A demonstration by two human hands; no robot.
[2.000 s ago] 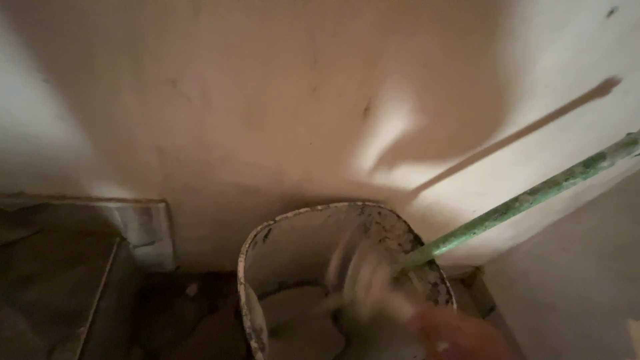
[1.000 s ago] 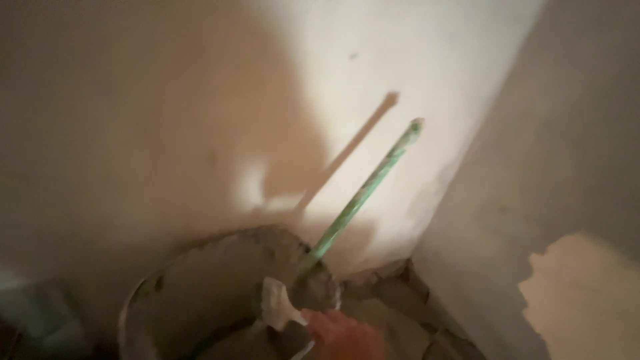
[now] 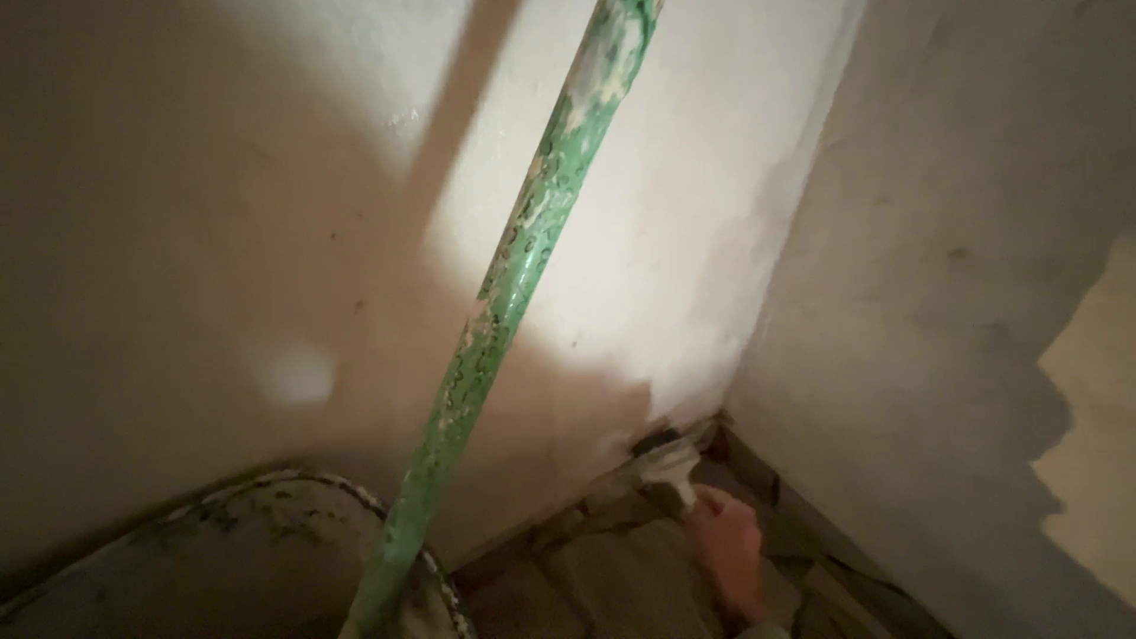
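Low at the right, my right hand (image 3: 729,541) grips the pale handle of a flat brush or scraper (image 3: 673,469); blur hides which. Its wide end is at the foot of the plastered wall (image 3: 648,257), close to the room's corner. A green pole (image 3: 506,302), spattered with dried plaster or paint, leans out of a large dirty bucket (image 3: 266,550) at the lower left. The pole's lower end is inside the bucket. My left hand is out of view.
A grey side wall (image 3: 896,355) with a lighter patch meets the back wall in the corner at the right. Dark, uneven floor pieces (image 3: 621,568) lie along the foot of the walls. The pole slants up across the middle of the view.
My right hand, at the bucket in the earlier frames, is now at the wall's foot near the corner, with the tool in it. The view has moved closer to the pole.
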